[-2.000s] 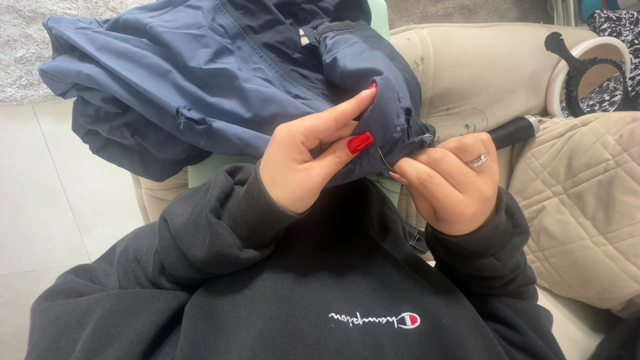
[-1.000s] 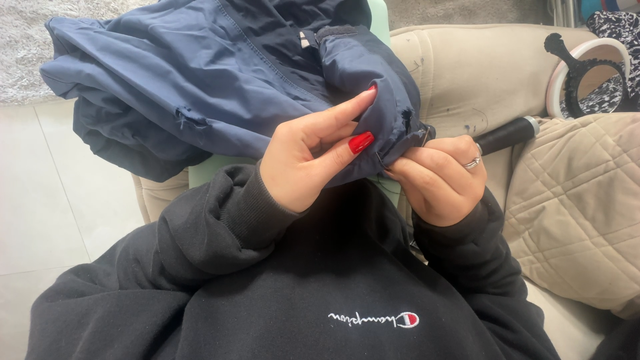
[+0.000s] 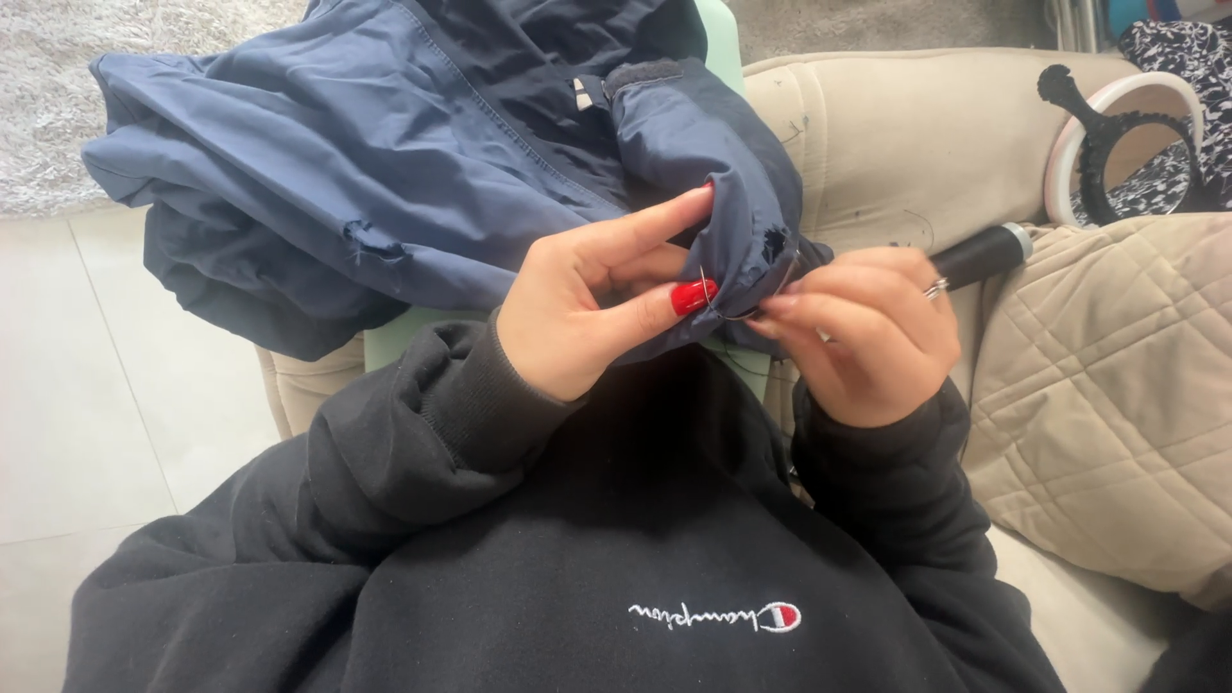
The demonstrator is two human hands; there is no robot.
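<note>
A blue fabric garment (image 3: pixel 289 144) lies over a pale green board (image 3: pixel 414 332) on my lap. My left hand (image 3: pixel 606 298) pinches a fold of its sleeve between thumb and fingers. A thin curved needle (image 3: pixel 739 316) passes by the fold near my left thumbnail, and my right hand (image 3: pixel 861 327) grips its right end with thumb and index finger. Dark thread (image 3: pixel 746 364) hangs loosely below the fold. Just above the needle is a dark hole (image 3: pixel 774 243) in the cloth. Another frayed tear (image 3: pixel 375 245) shows in the garment further left.
Behind my right hand lies a black handle with a metal end (image 3: pixel 982 258) on the beige sofa (image 3: pixel 895 144). A white roll or ring (image 3: pixel 1064 173) and a black toothed ring (image 3: pixel 1092 168) stand at the upper right. A quilted beige cover (image 3: pixel 1107 385) is at the right.
The curved needle now shows across the fold by my left thumb, where it was hardly visible a second ago. My left hand has stayed nearly still on the cloth.
</note>
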